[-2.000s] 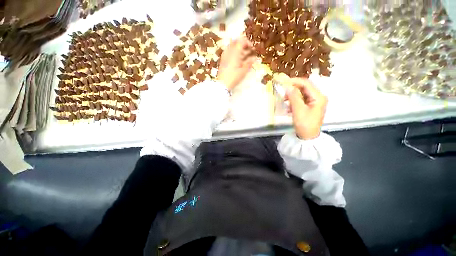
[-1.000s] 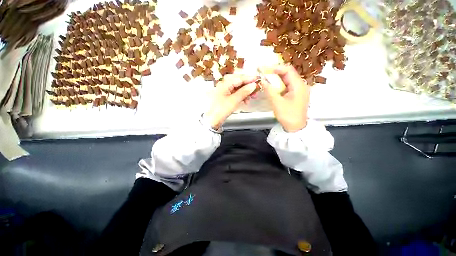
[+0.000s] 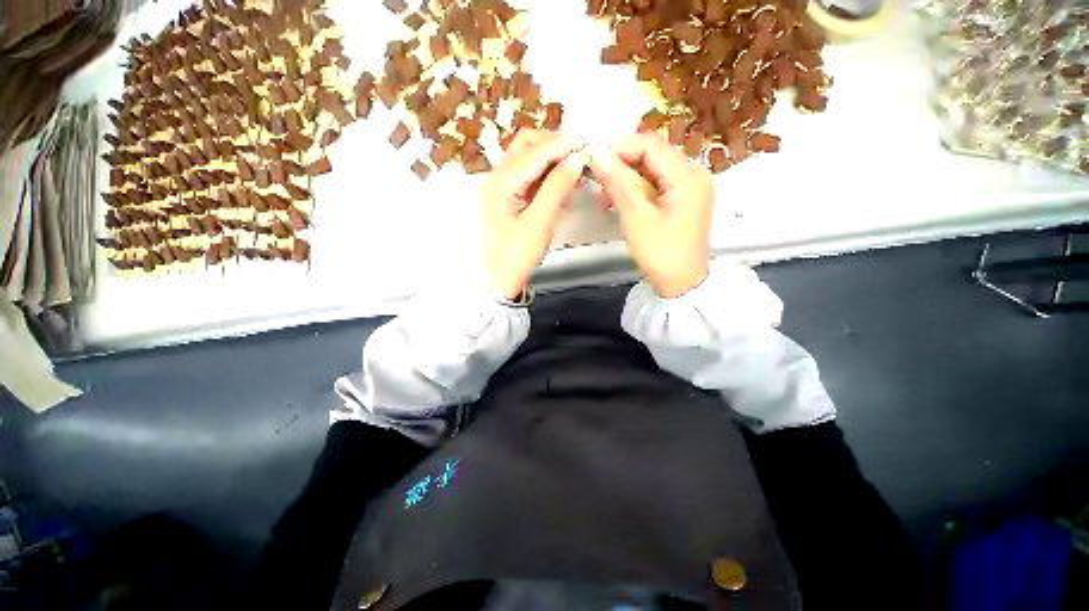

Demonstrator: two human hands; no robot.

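Observation:
My left hand (image 3: 525,209) and my right hand (image 3: 659,209) meet fingertip to fingertip above the near edge of the white tabletop. Both pinch a small dark piece, a leather tab (image 3: 588,168), between thumbs and forefingers. The fingers cover most of it, and I cannot tell whether a ring is in it. Loose brown tabs with pale parts (image 3: 460,102) lie just beyond my left hand. A dense pile of brown tabs with bright metal edges (image 3: 728,72) lies beyond my right hand.
Laid-out tabs in rows (image 3: 209,149) cover the left of the table. Brown and grey-taupe leather panels (image 3: 54,221) lie at the far left. A cream tape roll (image 3: 850,18) is cut off at the top. A clear bag of shiny bits (image 3: 1021,84) lies far right, above a wire rack (image 3: 1015,287).
My hands were apart two seconds ago and came together over the table's near edge. Since one second ago they are more level, fingertips touching around the small piece. The view has shifted a little.

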